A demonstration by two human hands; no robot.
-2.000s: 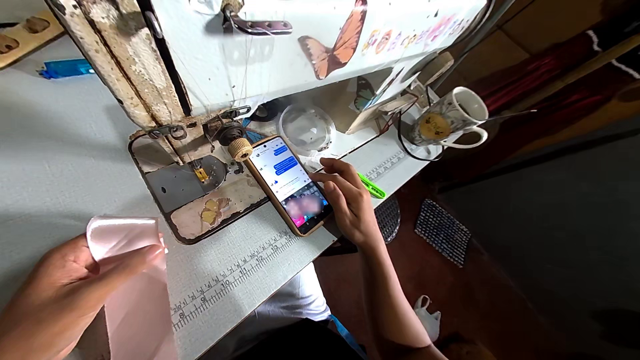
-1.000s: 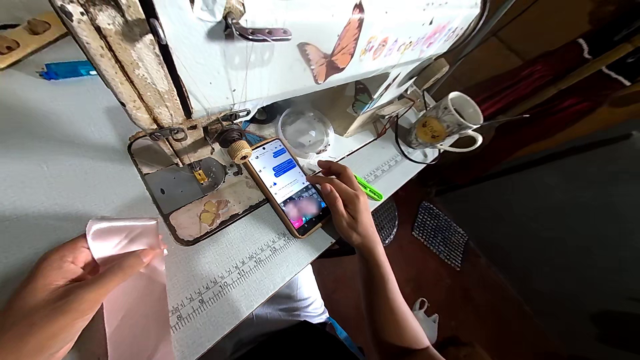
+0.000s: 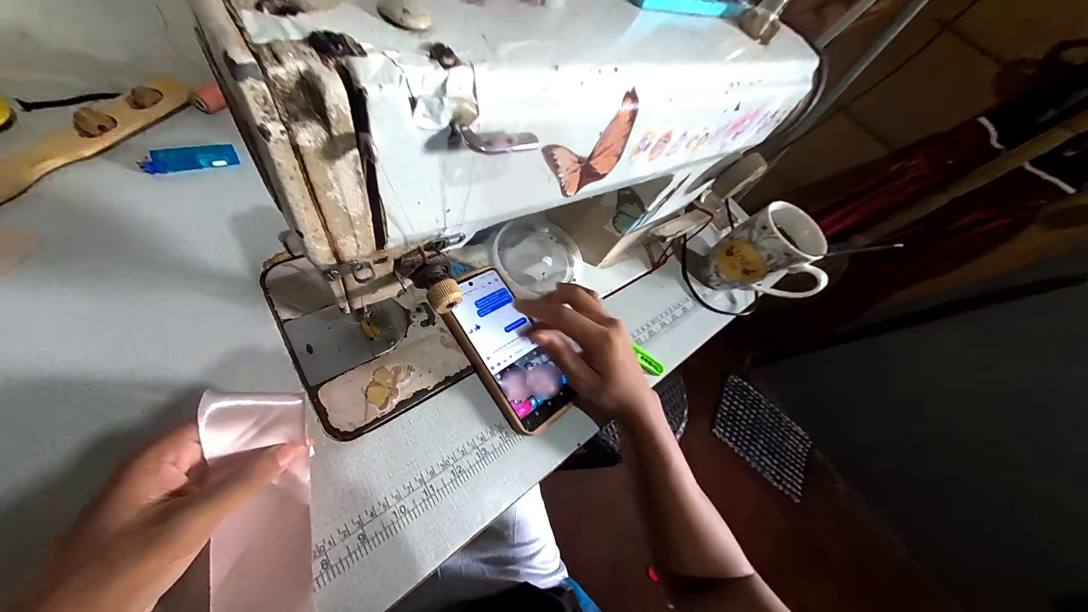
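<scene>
My left hand (image 3: 183, 493), at the lower left, pinches a folded strip of pale pink satin fabric (image 3: 259, 527) between thumb and fingers. A smartphone (image 3: 489, 340) in a tan case lies tilted on the sewing machine's bed and table, its screen lit with a chat. Over the phone's right side is my right hand (image 3: 586, 348), fingers spread and slightly blurred; whether a fingertip touches the screen I cannot tell. The industrial sewing machine (image 3: 501, 110), with butterfly stickers, stands behind both. Its needle area (image 3: 370, 327) is left of the phone.
A clear plastic lid or tub (image 3: 537, 255) sits behind the phone. A patterned mug (image 3: 761, 251) with a utensil stands at the right, a black cable beside it. A green thread snipper or cutter (image 3: 648, 359) lies near the table edge. A blue lighter (image 3: 191, 159) is upper left.
My right hand has lifted and shifted slightly up over the screen, its fingers spreading. The left hand still holds the pink fabric in much the same place.
</scene>
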